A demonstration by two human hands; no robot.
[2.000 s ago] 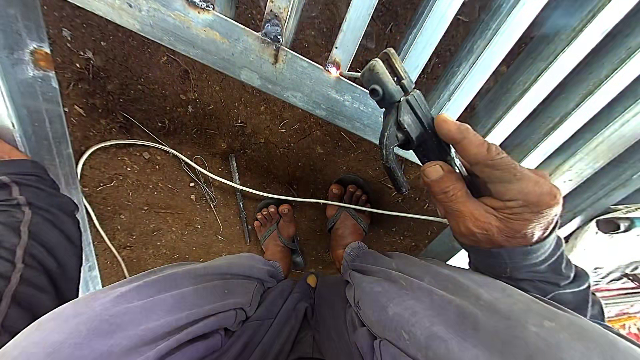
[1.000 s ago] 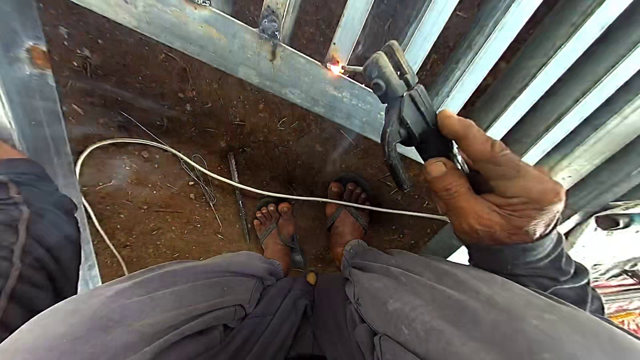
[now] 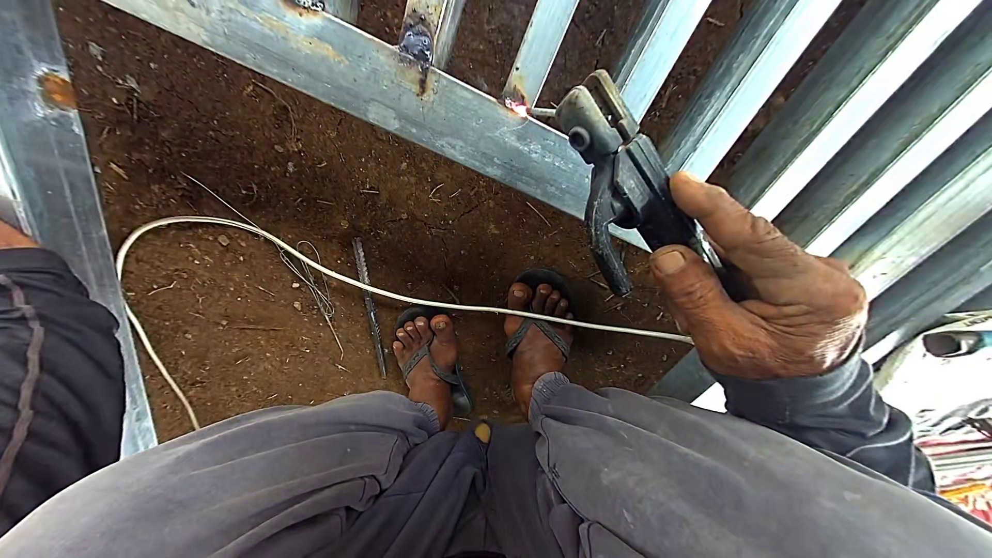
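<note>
My right hand (image 3: 763, 279) grips the black handle of a welding electrode holder (image 3: 612, 163). Its jaws clamp a short electrode stub (image 3: 544, 112), whose tip glows at the joint between a galvanized steel bar (image 3: 541, 54) and the long steel rail (image 3: 349, 81) of a metal frame. A dark weld blob (image 3: 417, 44) marks the neighbouring bar's joint. Of my left arm only the dark sleeve (image 3: 62, 364) and a sliver of skin show at the left edge, beside a steel upright (image 3: 66, 155); the left hand is out of view.
A white cable (image 3: 325, 273) loops over the soil and runs across my sandalled feet (image 3: 426, 349) toward my right hand. A thin metal rod (image 3: 369, 310) and a tangle of wire (image 3: 314, 283) lie on the ground. More steel bars (image 3: 868, 124) fill the upper right.
The joint at the electrode tip glowed faintly two seconds ago, flared brighter one second ago, and still glows. The electrode holder has shifted slightly toward the joint.
</note>
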